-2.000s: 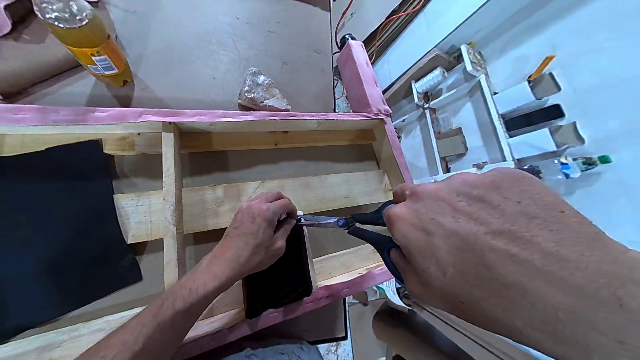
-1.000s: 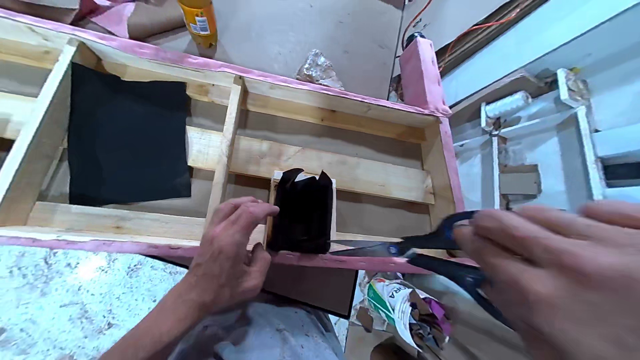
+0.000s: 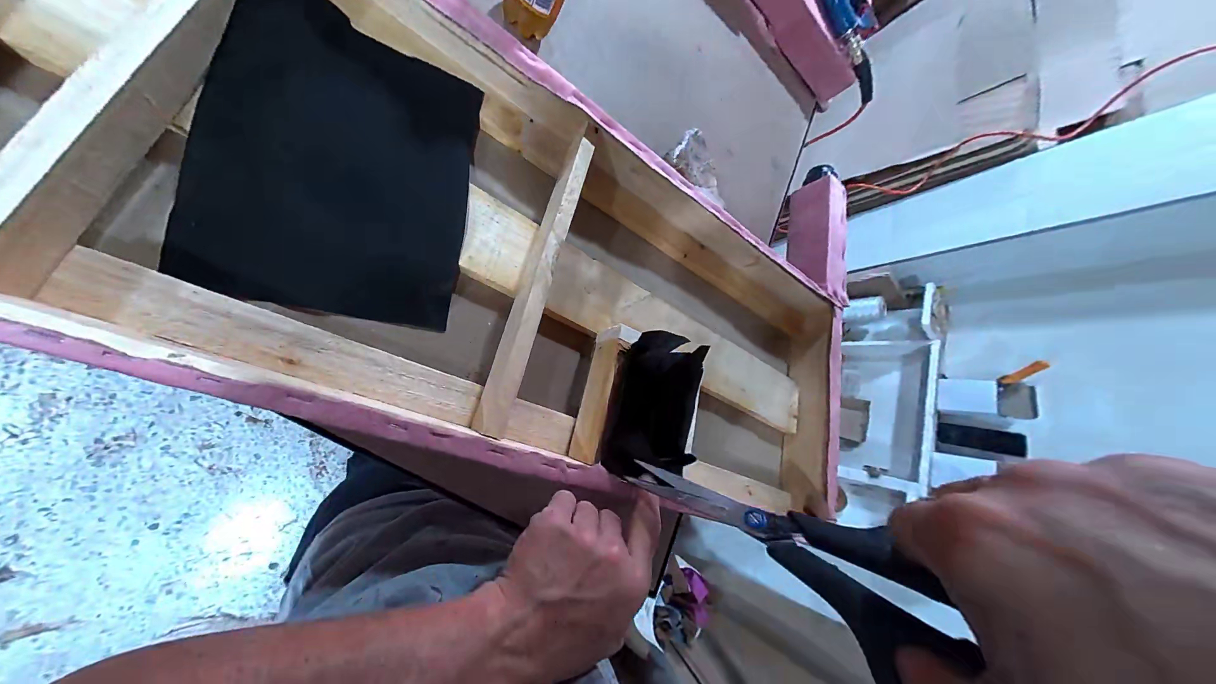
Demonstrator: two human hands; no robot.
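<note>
My right hand [image 3: 1064,560] grips black-handled scissors [image 3: 760,521] at the lower right. Their blades are parted, with the tips at the lower edge of a piece of black fabric [image 3: 655,404]. That fabric covers a small wooden block [image 3: 597,399] inside a wooden frame [image 3: 532,275] edged in pink fabric. Just below the scissor tips is my left hand [image 3: 584,570], its fingers curled and one fingertip near the frame's pink edge; whether it pinches anything is unclear. A larger black fabric sheet [image 3: 328,171] lies across the frame's slats at the left.
A bottle [image 3: 532,14] and a clear crumpled plastic piece [image 3: 695,161] are beyond the frame. A pink-covered post [image 3: 815,228] rises at its far right corner. An orange cable [image 3: 997,138] runs along the upper right. White shelving [image 3: 926,380] holds small items at the right.
My left hand has moved from the left side of the covered block to below its lower edge. The scissors have gone from the fabric's upper edge to its lower edge. The view has turned noticeably.
</note>
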